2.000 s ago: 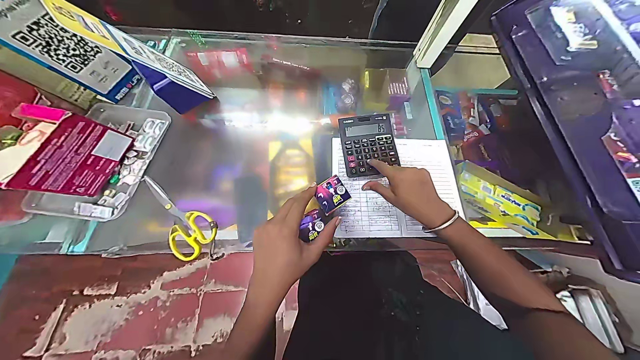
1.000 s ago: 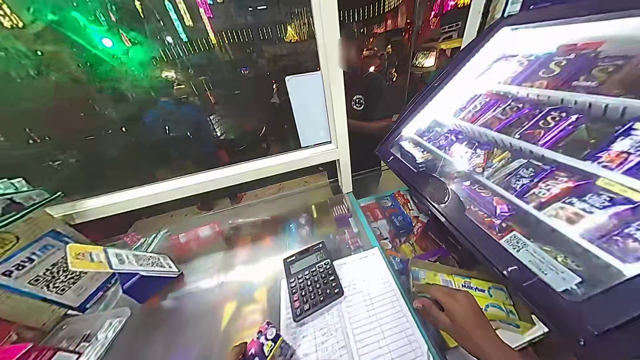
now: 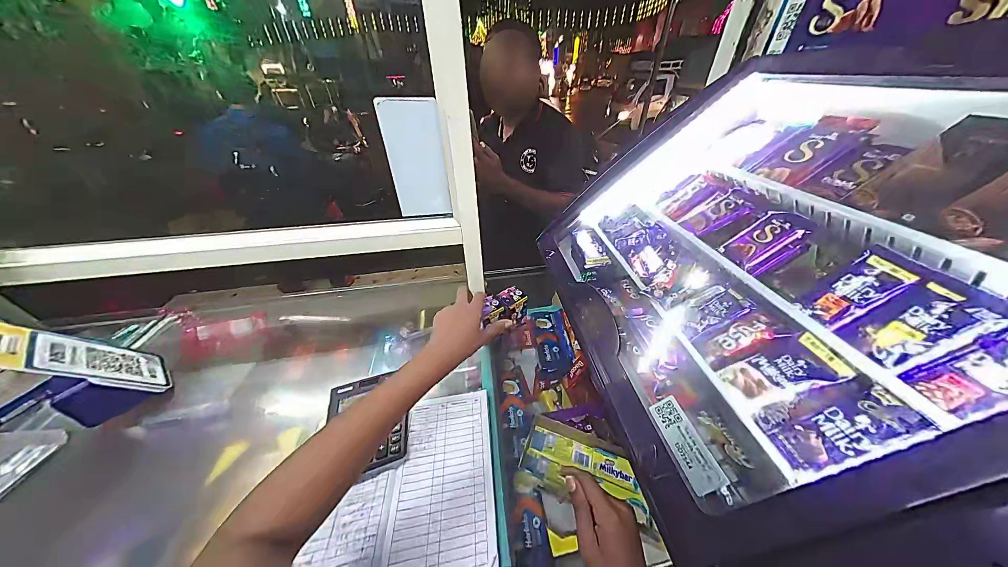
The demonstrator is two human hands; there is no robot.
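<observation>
My left hand (image 3: 461, 329) reaches across the counter and grips small purple boxes with yellow parts (image 3: 505, 304), beside the foot of the white window frame. Under my left forearm lies a black calculator (image 3: 392, 442), partly hidden, on a ruled paper sheet (image 3: 441, 465). My right hand (image 3: 605, 516) is low at the right, its thumb on the edge of a yellow Milkybar box (image 3: 587, 459). The lower fingers of that hand are hard to see. Blue biscuit packs (image 3: 554, 342) lie in the case between counter and chiller.
A lit chocolate chiller (image 3: 756, 315) fills the right side. A person in a dark shirt (image 3: 535, 157) stands outside beyond the white window frame (image 3: 453, 142). At left, a printed code stand (image 3: 94, 361) rests on the glass counter (image 3: 252, 394).
The view has swung up toward the window and chiller. My left hand has moved forward with the small boxes. My right hand has left the calculator and is at the yellow box.
</observation>
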